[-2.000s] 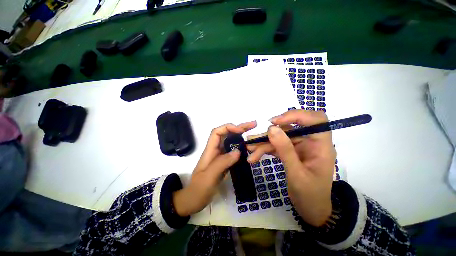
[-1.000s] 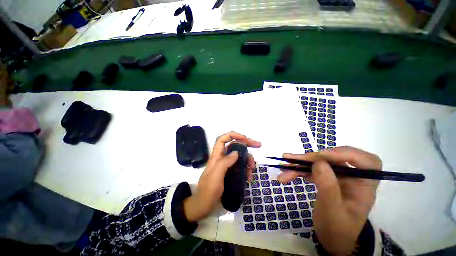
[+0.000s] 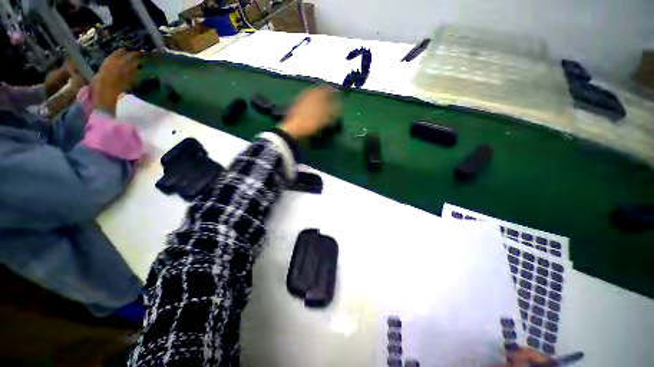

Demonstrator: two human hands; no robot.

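Observation:
My left hand (image 3: pixel 313 112) is stretched out over the green belt and blurred, above a black housing (image 3: pixel 328 135); whether its fingers grip the housing cannot be told. My right hand (image 3: pixel 527 356) is mostly cut off by the bottom edge, with the dark tweezers (image 3: pixel 566 359) sticking out to its right. The label sheets (image 3: pixel 538 290) lie overlapped on the white bench, with rows of dark labels and a large blank part. A paired black piece (image 3: pixel 313 267) lies left of the sheets.
More housings (image 3: pixel 433 132) lie scattered on the green belt (image 3: pixel 409 168). Wider black pieces (image 3: pixel 188 168) and a flat oblong (image 3: pixel 308 182) lie by my left sleeve. A co-worker's arms (image 3: pixel 111 136) reach in at left. Clear trays (image 3: pixel 495 72) stand beyond the belt.
My left hand has left the sheets, without the housing seen in it before, and reached forward over the belt. The view has turned left and up; my right hand is now at the bottom edge.

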